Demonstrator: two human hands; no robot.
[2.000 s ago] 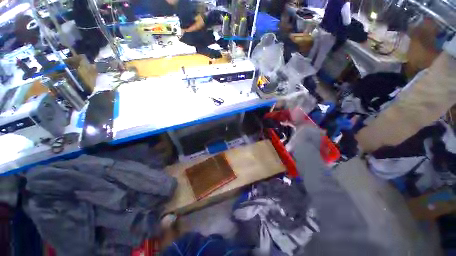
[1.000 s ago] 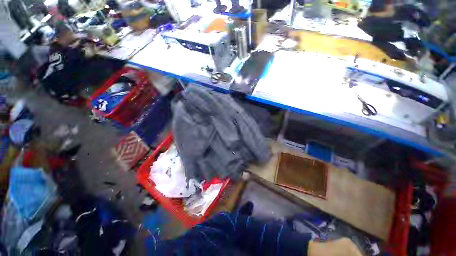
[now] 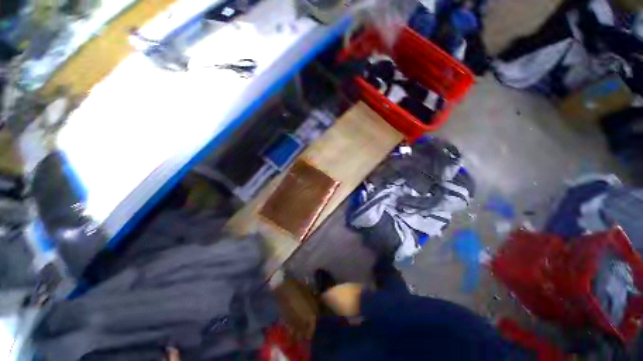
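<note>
A large dark grey garment pile (image 3: pixel 162 289) lies at the lower left against the table edge. My right hand (image 3: pixel 343 300), blurred, is at the lower middle with a dark sleeve running right from it, just right of the pile; its grip is unclear. A small bit of skin, seemingly my left hand (image 3: pixel 171 354), shows at the bottom edge by the grey cloth; the rest is hidden or cut off. A grey and white garment heap (image 3: pixel 416 197) lies on the floor beyond the bench.
A pale wooden bench (image 3: pixel 359 141) bears a brown square mat (image 3: pixel 299 199). A red crate (image 3: pixel 437 63) with black and white pieces stands at its far end. The white sewing table (image 3: pixel 162 120) is at upper left. Another red crate (image 3: pixel 543 271) and cloth lie at right.
The view has swung back right and tilted. The grey garment seen earlier across the far red crate no longer covers it. My right hand now shows near the grey pile.
</note>
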